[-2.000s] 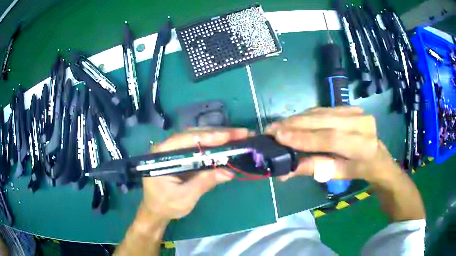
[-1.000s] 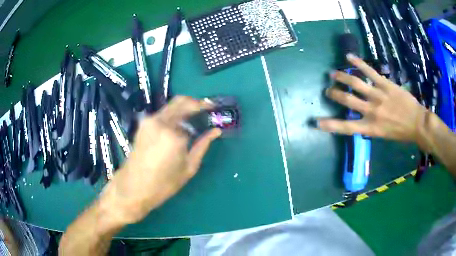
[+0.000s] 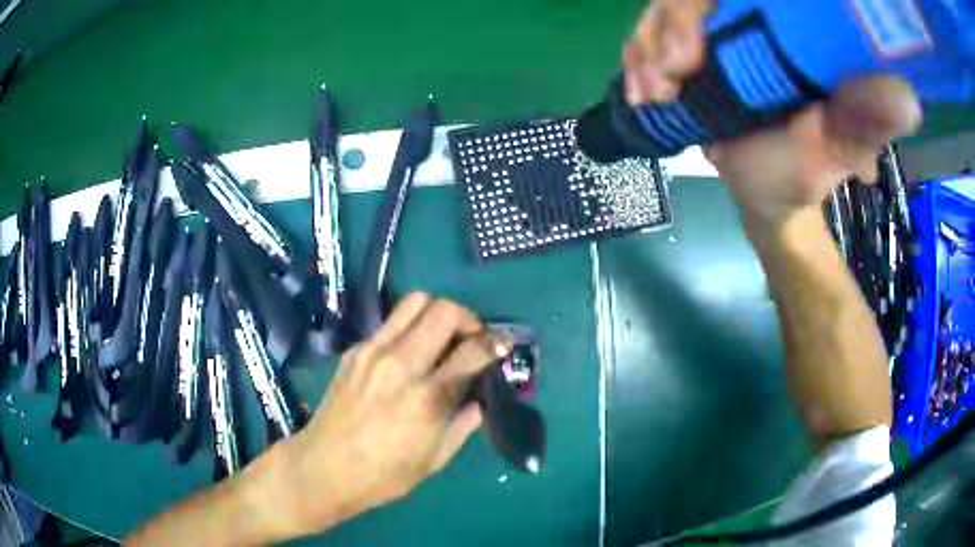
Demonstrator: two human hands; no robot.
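Note:
My right hand (image 3: 770, 139) grips the blue-and-black electric screwdriver (image 3: 748, 75) at the upper right. Its black nose is over the screw tray (image 3: 567, 190); the bit tip cannot be made out. The tray is partly filled with silver screws, densest at its right side. My left hand (image 3: 390, 411) holds a black handle housing (image 3: 513, 420) between thumb and fingers, over the small fixture (image 3: 524, 333). The housing's tapered end points down towards me. A small part with pink and silver glints (image 3: 520, 366) shows beside my fingertips. The rest of the housing is hidden by my fingers.
Many black housings with silver strips (image 3: 187, 353) lie in rows at left, two more (image 3: 326, 214) near the tray. More housings (image 3: 882, 246) lie at right beside a blue parts bin (image 3: 928, 214). The black cord (image 3: 855, 500) crosses the lower right.
My right hand has gone from open over the lying screwdriver to gripping it raised at the tray. My left hand stays at the fixture, where the housing's tapered end now shows. The view has shifted.

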